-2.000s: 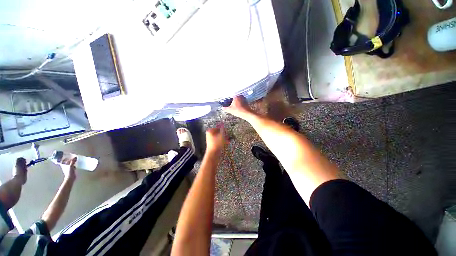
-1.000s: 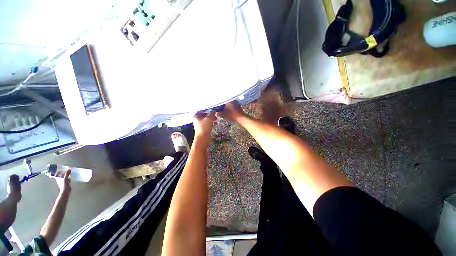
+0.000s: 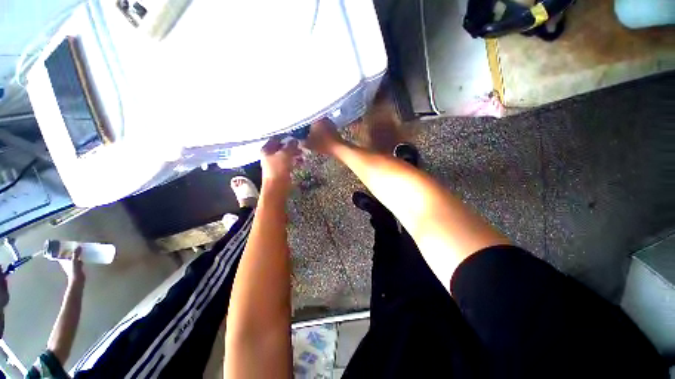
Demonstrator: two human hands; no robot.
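Note:
A white waist-high unit [image 3: 244, 66] fills the upper left and middle of the view. My left hand [image 3: 277, 157] and my right hand [image 3: 323, 138] are close together at its lower front edge. Something small and dark shows between them at the unit's front, and something pale shows by my left fingers. Blur hides whether either hand grips anything. A dark phone with an orange edge [image 3: 77, 95] lies on top of the unit.
At left another person's hand [image 3: 72, 266] holds a clear bottle [image 3: 92, 252] near a tap. That person's striped trouser leg [image 3: 196, 307] is beside my left arm. A brown-topped table [image 3: 585, 63] bears a black strap and a pale bottle. A pale box [image 3: 651, 289] stands at right.
My left hand has moved up from the open space below the unit to its front edge, beside my right hand. The view has shifted, so the unit and phone sit further left and higher.

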